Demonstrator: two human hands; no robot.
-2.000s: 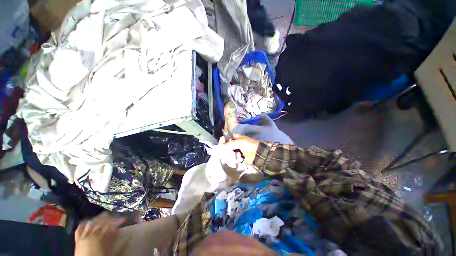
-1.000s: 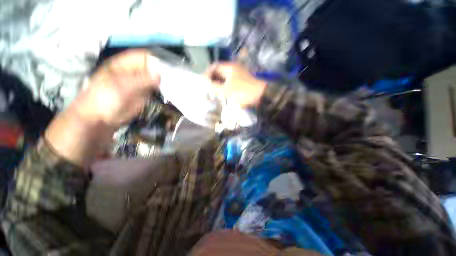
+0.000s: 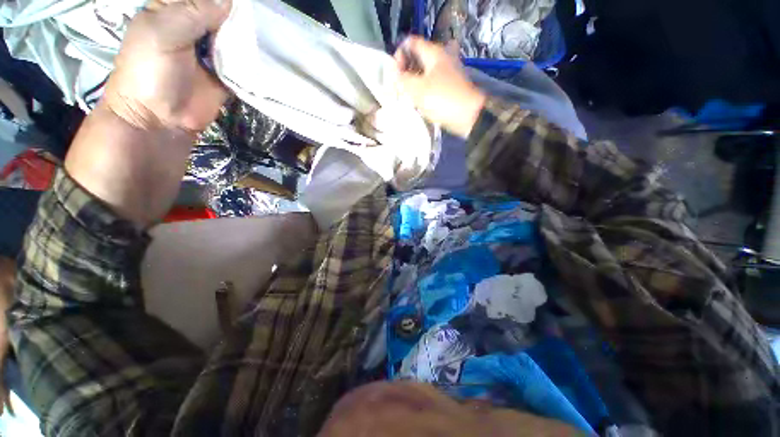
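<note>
A white cloth piece (image 3: 291, 72) is stretched between my two hands above my lap, with its lower right part bunched and folded. My left hand (image 3: 167, 68), at the upper left, is closed on its left end. A small dark thing shows at the fingers of that hand; I cannot tell what it is. My right hand (image 3: 440, 90) pinches the cloth's upper edge at the right, its fingertips slightly blurred. More pale cloth (image 3: 342, 183) hangs below, towards my lap.
A blue plastic basket (image 3: 513, 64) with crumpled pale pieces stands ahead. White cloth (image 3: 64, 47) is heaped at the upper left. Shiny black bags (image 3: 248, 128) lie below my left hand. A beige seat (image 3: 227, 265) is beside me. A dark cloth heap (image 3: 676, 60) fills the upper right.
My left hand has come up from the lower left and taken hold of the cloth. Both hands have raised and spread the cloth. The view has shifted, with the basket now higher in it.
</note>
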